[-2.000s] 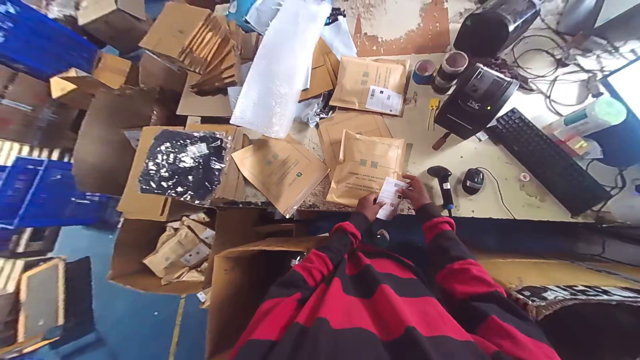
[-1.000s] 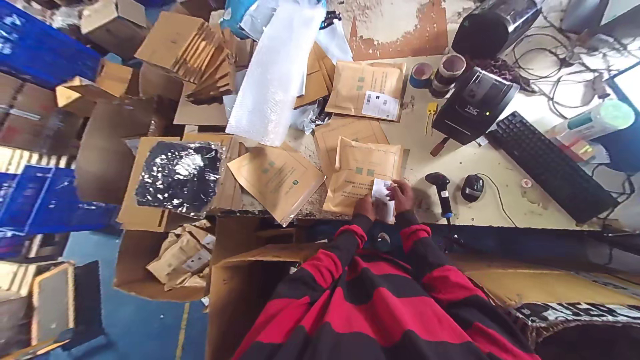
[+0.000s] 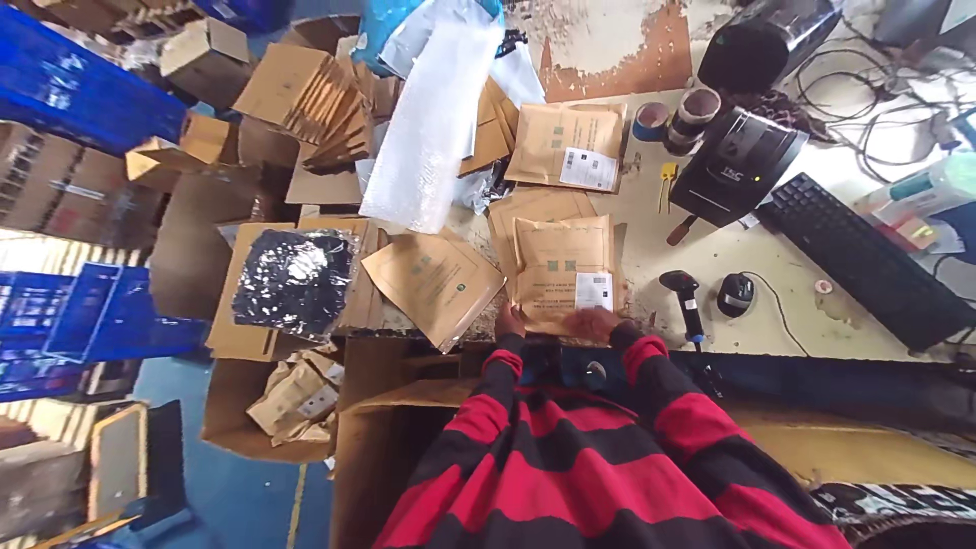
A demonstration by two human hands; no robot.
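Observation:
A brown paper mailer (image 3: 560, 255) lies at the table's front edge, with a white printed label (image 3: 593, 291) flat on its lower right part. My right hand (image 3: 596, 324) rests over the mailer's lower edge, just below the label. At the mailer's lower left corner is my left hand (image 3: 510, 320), its fingers at the edge; whether they pinch the paper cannot be told. Another labelled mailer (image 3: 568, 145) lies behind, and an unlabelled mailer (image 3: 435, 282) is tilted to the left. A handheld barcode scanner (image 3: 686, 305) lies to the right of my hands.
Right of the mailers are a black label printer (image 3: 736, 168), a mouse (image 3: 735, 294), a keyboard (image 3: 869, 259) and tape rolls (image 3: 650, 120). Bubble wrap (image 3: 435, 122) and a black item in clear plastic (image 3: 293, 280) lie left. An open carton (image 3: 229, 412) of mailers stands below the table's edge.
The white label was held between both hands over the mailer's lower edge; now it lies on the mailer. My hands have moved apart, the left one to the mailer's lower left corner.

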